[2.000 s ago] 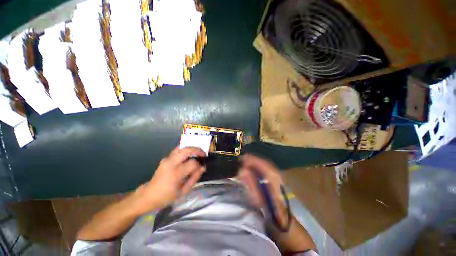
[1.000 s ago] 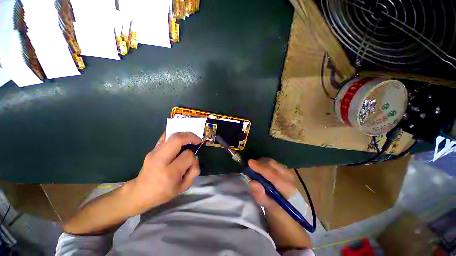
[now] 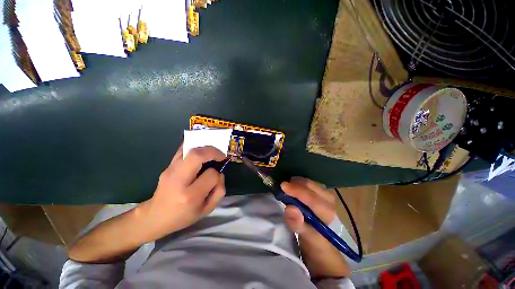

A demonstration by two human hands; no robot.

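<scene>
The orange-edged phone board (image 3: 262, 145) lies on the dark green mat in front of me. A white-backed LCD module (image 3: 208, 141) lies over its left part, with its orange-brown flex tail (image 3: 236, 145) near the board's middle. My left hand (image 3: 192, 183) presses on the module's lower edge and holds a thin silvery solder wire (image 3: 226, 165) pointing at the tail. My right hand (image 3: 308, 203) grips the dark blue soldering iron (image 3: 319, 226). Its metal tip is at the lower edge of the flex tail; exact contact is hard to see.
Fanned LCD stacks (image 3: 96, 28) lie at the upper left. At the right, a brown cardboard mat (image 3: 344, 113) bears a white tub with a red band (image 3: 435, 121), beside a black fan with a wire grille (image 3: 452, 34). The iron's black cord loops beside my right hand.
Since the first frame, the iron has come up to the flex tail and the solder wire shows at my left fingers. Over the last second, the iron tip has shifted slightly down; the view has shifted slightly.
</scene>
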